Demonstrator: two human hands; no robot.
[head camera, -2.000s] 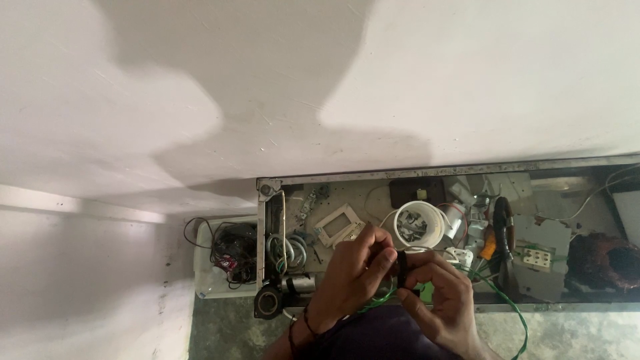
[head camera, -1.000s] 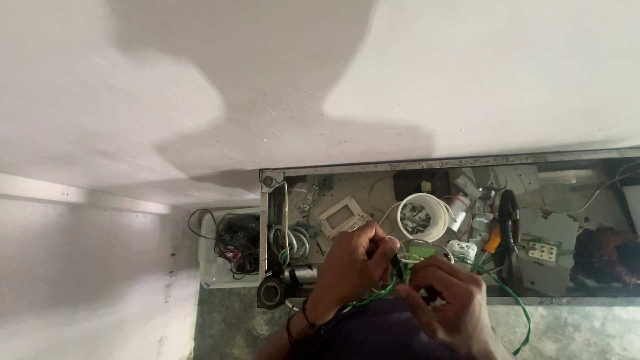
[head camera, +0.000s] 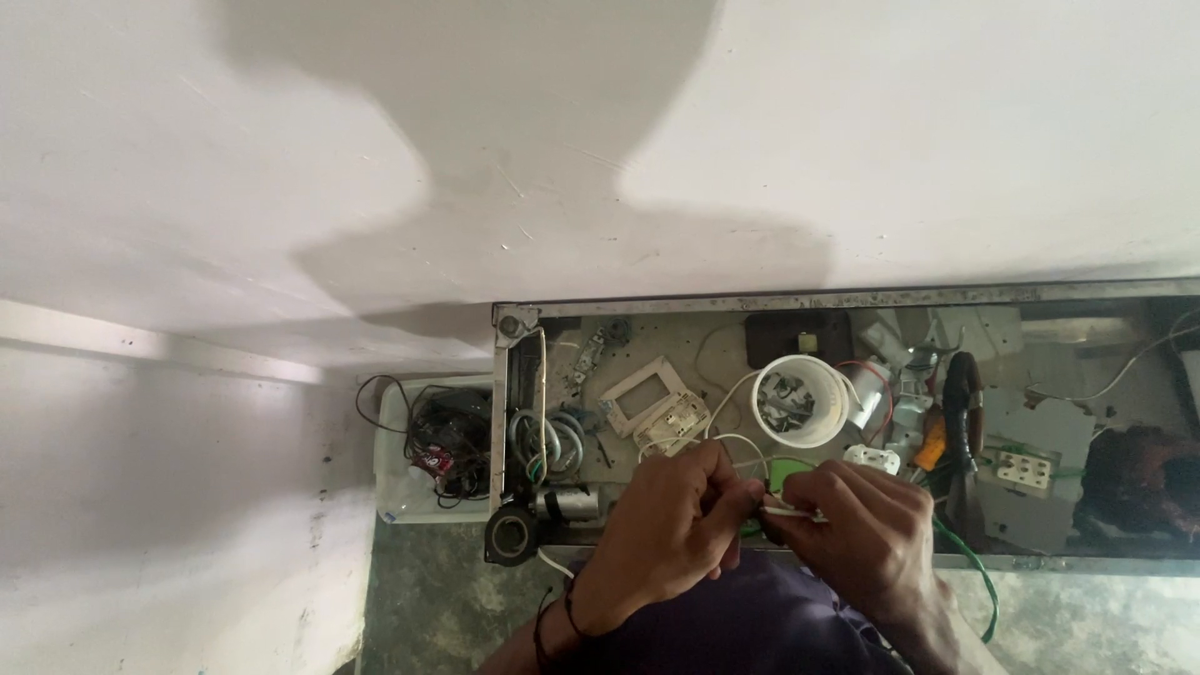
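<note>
My left hand (head camera: 680, 525), with dark cords at its wrist, pinches something small between thumb and forefinger, close to the fingertips of my right hand (head camera: 858, 525). A white wire (head camera: 787, 513) comes out at my right fingers, which are closed on it. What my left fingertips pinch is largely hidden; it looks like the same wiring. Just beyond the hands lie a green piece (head camera: 786, 473) and a white plastic socket piece (head camera: 872, 458). Behind them stands a white plastic tub (head camera: 800, 401) of small metal parts. A green wire (head camera: 975, 558) loops down right of my right hand.
A metal-framed tray (head camera: 656, 305) against the wall holds a cream switch frame (head camera: 642, 394), a coiled grey cable (head camera: 561, 445), a metal cylinder (head camera: 567, 503), black tape (head camera: 961, 412) and a cream terminal block (head camera: 1024, 472). Left of it, a translucent bin (head camera: 394, 469) holds tangled wires.
The dark piece seen between my fingertips two seconds ago is no longer plainly visible. White wire now shows at my right fingers. Both hands stay close together over the tray's near edge.
</note>
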